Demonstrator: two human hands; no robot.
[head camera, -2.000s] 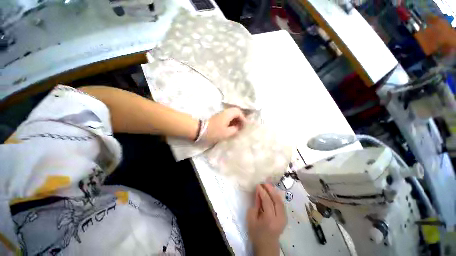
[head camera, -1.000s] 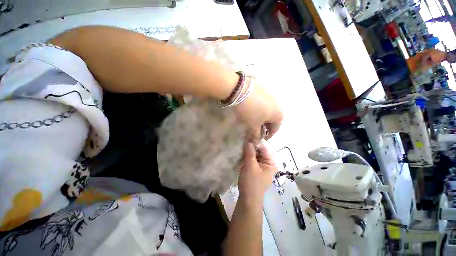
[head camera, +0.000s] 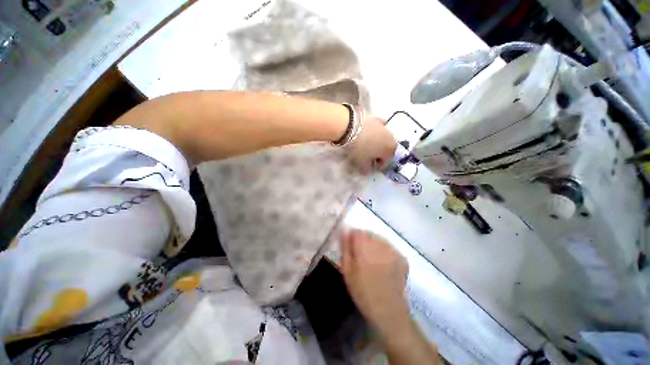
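Observation:
A beige-grey printed fabric panel (head camera: 274, 214) hangs from the table's front edge over my lap, and more of the cloth lies bunched on the table behind my left forearm. My left hand (head camera: 372, 148), with bracelets at the wrist, is curled on the cloth just left of the presser foot area (head camera: 406, 170). My right hand (head camera: 374, 274) is nearer to me, its fingertips closed at the panel's right edge; the grip is slightly blurred. The needle is too small to make out. The off-white sewing machine head (head camera: 499, 121) stands at the right.
Dark thread snips (head camera: 477, 217) lie on the bed right of the foot, beside a small tan piece (head camera: 453, 204). A small holed disc (head camera: 415, 188) is by the foot. A grey lamp (head camera: 452, 77) hangs above the bed. A ruler strip (head camera: 456, 321) runs along the front edge.
The hands have parted: the left is now by the foot, the right lower and nearer to me. The bunched cloth is spread into a hanging panel. The view has moved closer to the machine.

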